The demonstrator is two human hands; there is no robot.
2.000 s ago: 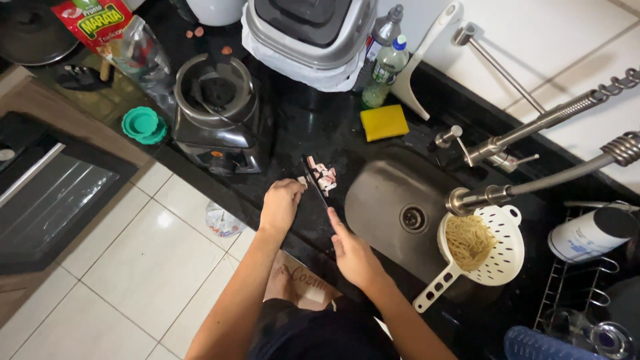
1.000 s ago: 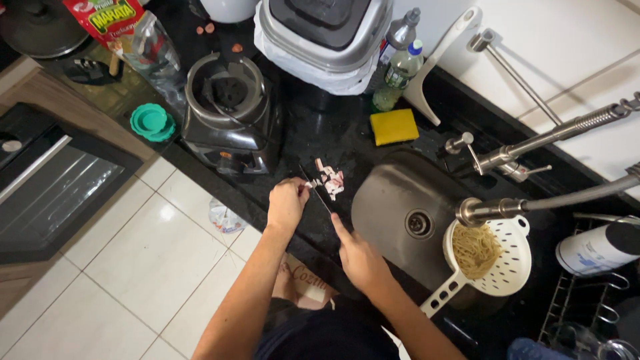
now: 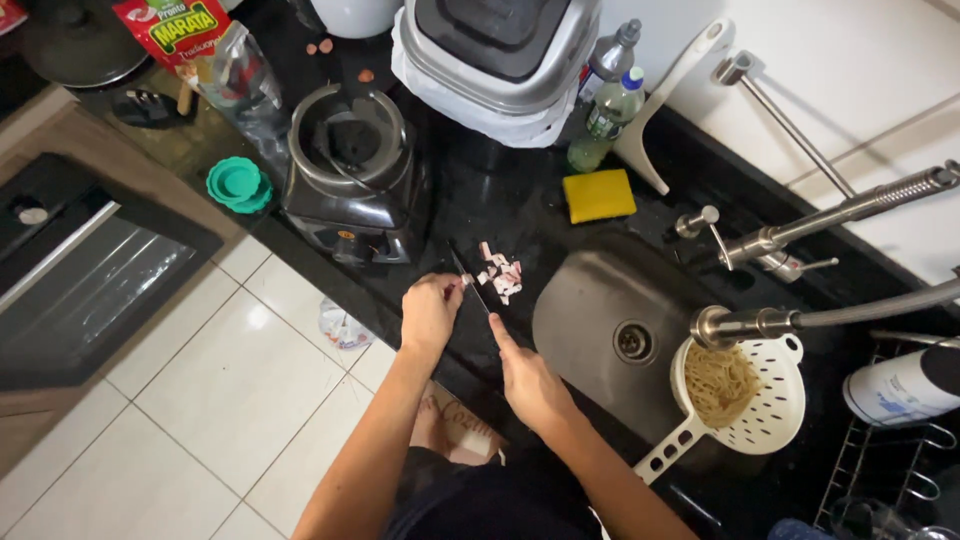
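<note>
My right hand (image 3: pixel 525 371) grips a kitchen knife (image 3: pixel 471 280), its index finger stretched along the top near the blade. The knife's handle is hidden in the hand. My left hand (image 3: pixel 430 307) pinches a small pale piece of meat (image 3: pixel 466 279) against the black stone counter, right at the blade. Just beyond the blade lies a small heap of diced pink and white meat, perhaps bacon (image 3: pixel 504 276), directly on the counter. Farther right, a white plastic colander (image 3: pixel 780 397) with cooked spaghetti (image 3: pixel 721 384) rests over the sink.
A black blender base (image 3: pixel 352 187) stands left of the meat, with green plastic lids (image 3: pixel 238 184) beside it. The steel sink (image 3: pixel 592 315) is at the right, below a spring faucet (image 3: pixel 750 324). Behind are a yellow sponge (image 3: pixel 599 196), a dish soap bottle (image 3: pixel 607 120) and a lidded grey bin (image 3: pixel 487 67).
The knife blade has shifted slightly between the frames, staying beside the left fingertips. Both hands remain close to the heap of diced meat.
</note>
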